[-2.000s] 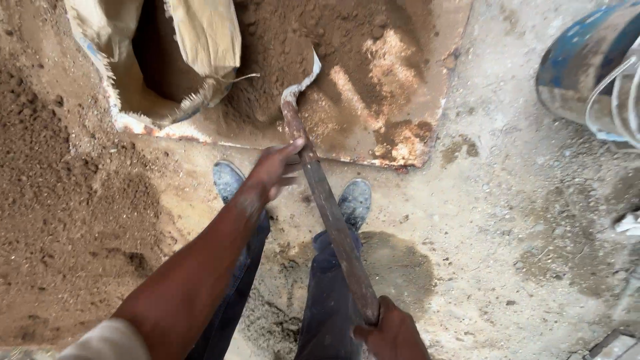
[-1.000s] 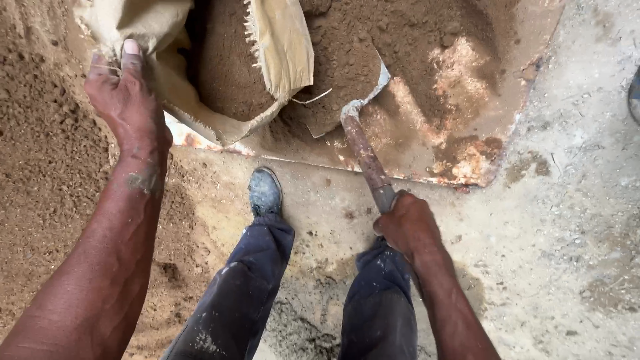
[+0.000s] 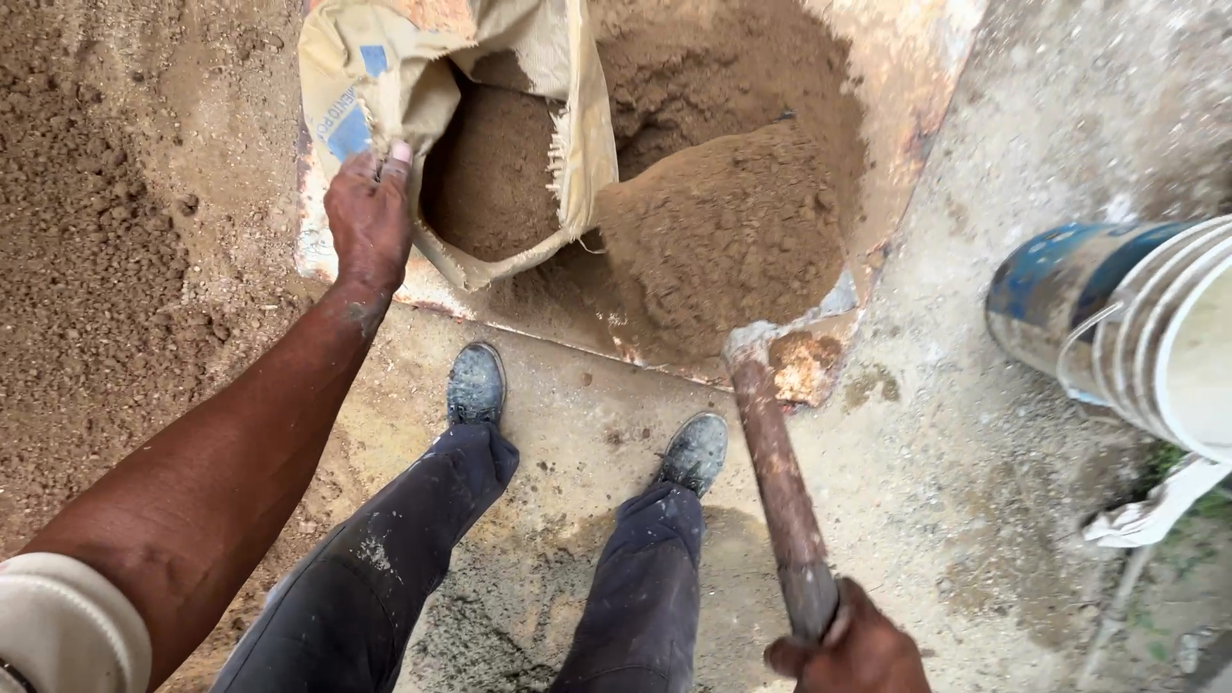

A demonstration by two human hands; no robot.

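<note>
My left hand [image 3: 371, 217] grips the near left rim of a beige woven cement sack [image 3: 587, 135], holding its frayed mouth open; brown sandy soil shows inside. My right hand [image 3: 852, 645] is closed around the lower end of a shovel's worn wooden handle [image 3: 784, 481]. The shovel's blade [image 3: 839, 294] lies just right of the sack, mostly hidden under a heap of brown soil [image 3: 722, 221]. Sack, blade and more loose soil are on a rusty, soil-stained metal sheet [image 3: 905, 183].
Several white and blue plastic buckets [image 3: 1097, 308], stacked and lying on their side, are at the right. A white cloth [image 3: 1145, 515] lies below them. A spread of loose brown soil [image 3: 87, 241] covers the ground at the left. My shoes [image 3: 695, 452] stand at the sheet's near edge.
My left hand has left the shovel handle and taken hold of the sack. The blade, bare two seconds ago, now bears a heap of soil. My right hand stays on the handle.
</note>
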